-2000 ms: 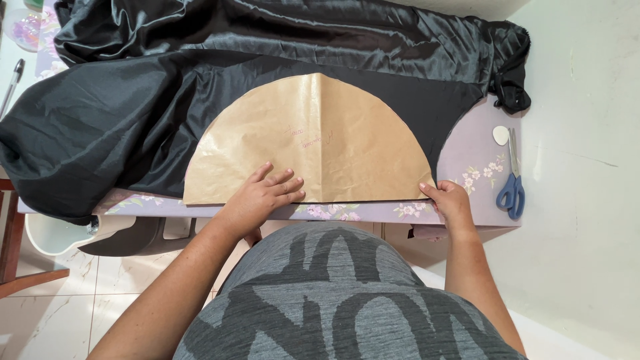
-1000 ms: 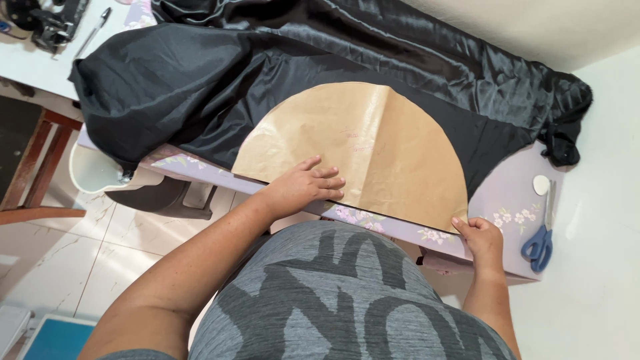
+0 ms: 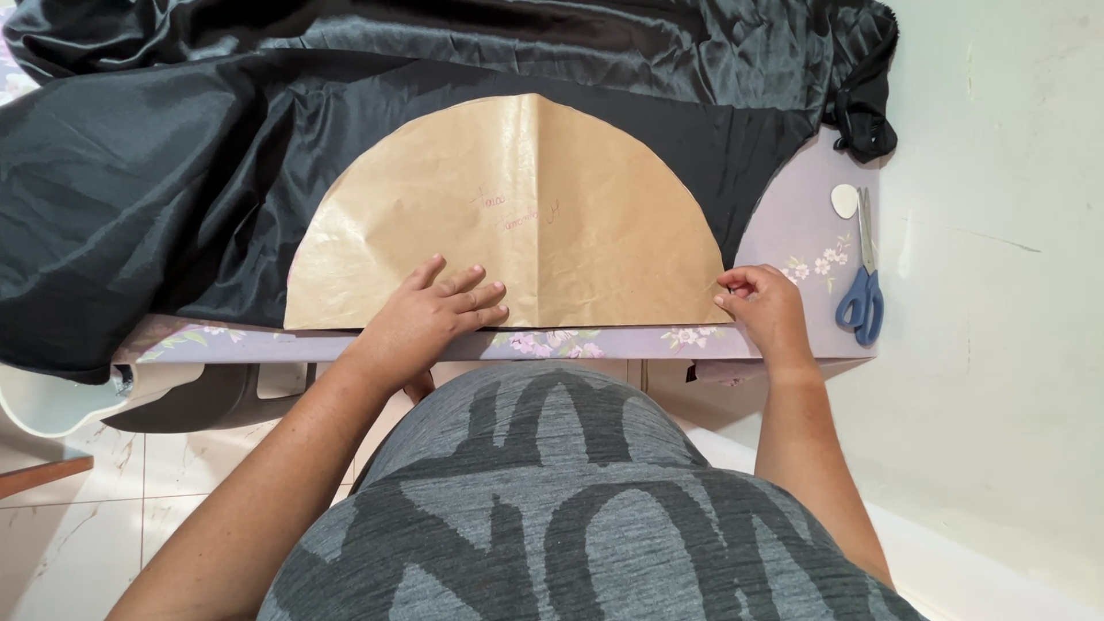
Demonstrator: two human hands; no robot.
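A half-round brown paper pattern piece (image 3: pixel 621 216) with a centre crease and handwriting lies on black satin fabric (image 3: pixel 198 181), its straight edge along the fabric's near edge. My left hand (image 3: pixel 435 310) rests on the paper near that edge, left of the crease, fingers spread. At the paper's lower right corner is my right hand (image 3: pixel 759 302), thumb and forefinger close together at the edge; whether they pinch the paper or fabric cannot be told. Right of that hand lie blue-handled scissors (image 3: pixel 865 293), blades pointing away, beside a white oval piece (image 3: pixel 844 201), possibly tailor's chalk.
Everything lies on a table with a lilac floral cover (image 3: pixel 802 216). More satin is bunched along the far side. A pale wall (image 3: pixel 992 259) borders the table at right. Below its left end are a white bin (image 3: pixel 52 401), a dark plastic object (image 3: pixel 207 397) and a wooden piece (image 3: pixel 43 474).
The view has swung and shifted. My left hand stays flat on the paper and my right hand stays at its right corner. The paper and scissors have not plainly moved on the table.
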